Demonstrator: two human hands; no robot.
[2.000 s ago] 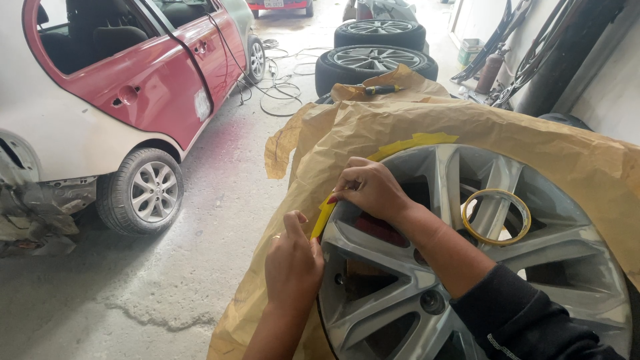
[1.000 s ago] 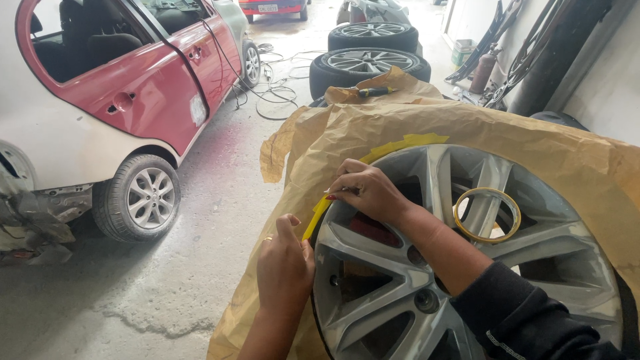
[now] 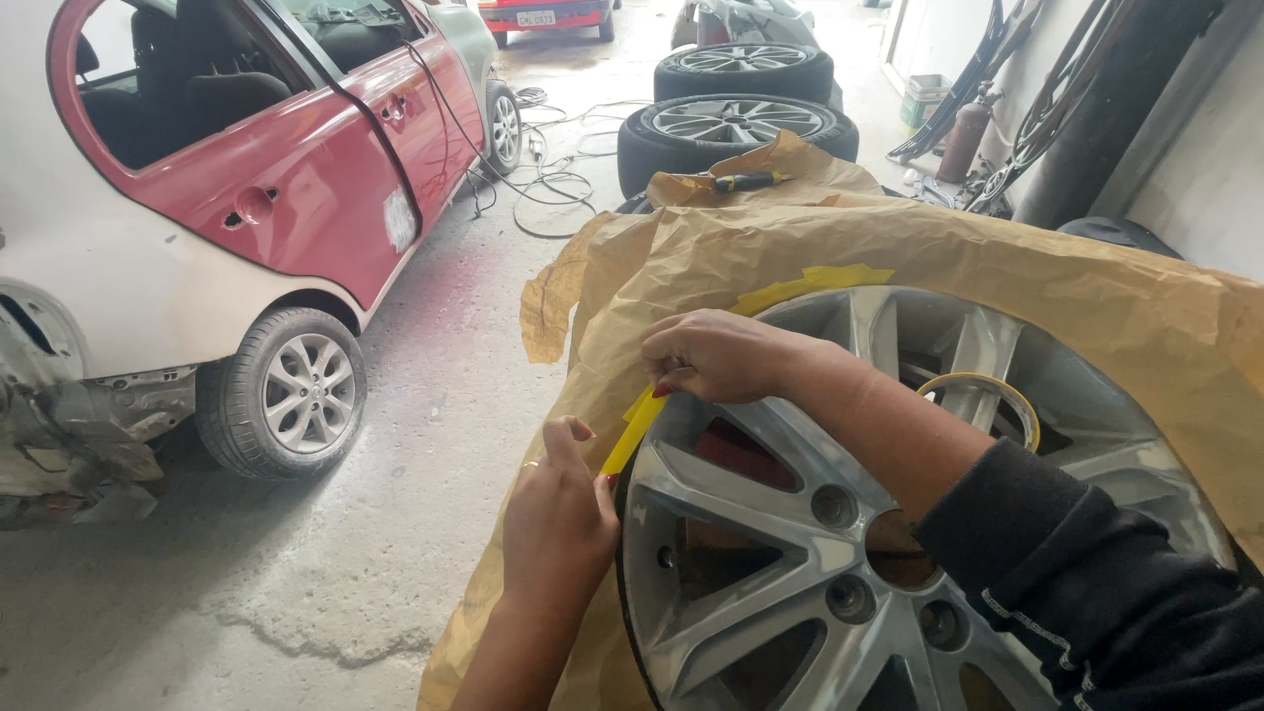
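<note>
A grey alloy wheel rim [image 3: 790, 592] lies face up, with brown masking paper [image 3: 948, 237] around its edge. Yellow masking tape [image 3: 632, 434] runs along the rim's upper left edge, and more tape covers the paper at the top. My left hand [image 3: 563, 513] pinches the lower end of that strip between thumb and finger at the rim's left edge. At the strip's upper end, my right hand [image 3: 716, 357] grips the tape with its fingertips, the arm reaching across the spokes. A nearly used-up roll of tape [image 3: 1027, 400] rests on the spokes, right of my right forearm.
Two tyres with alloy wheels [image 3: 642, 133] are stacked beyond the paper. A dark and yellow tool [image 3: 748, 182] lies on the paper's far edge. On the left stands a car with red doors [image 3: 316, 197]; cables [image 3: 553, 188] trail over the floor. A cylinder [image 3: 968, 133] stands by the right wall.
Both hands stay at the rim's upper left edge, holding the tape strip. The view has shifted slightly. Nothing else has plainly changed.
</note>
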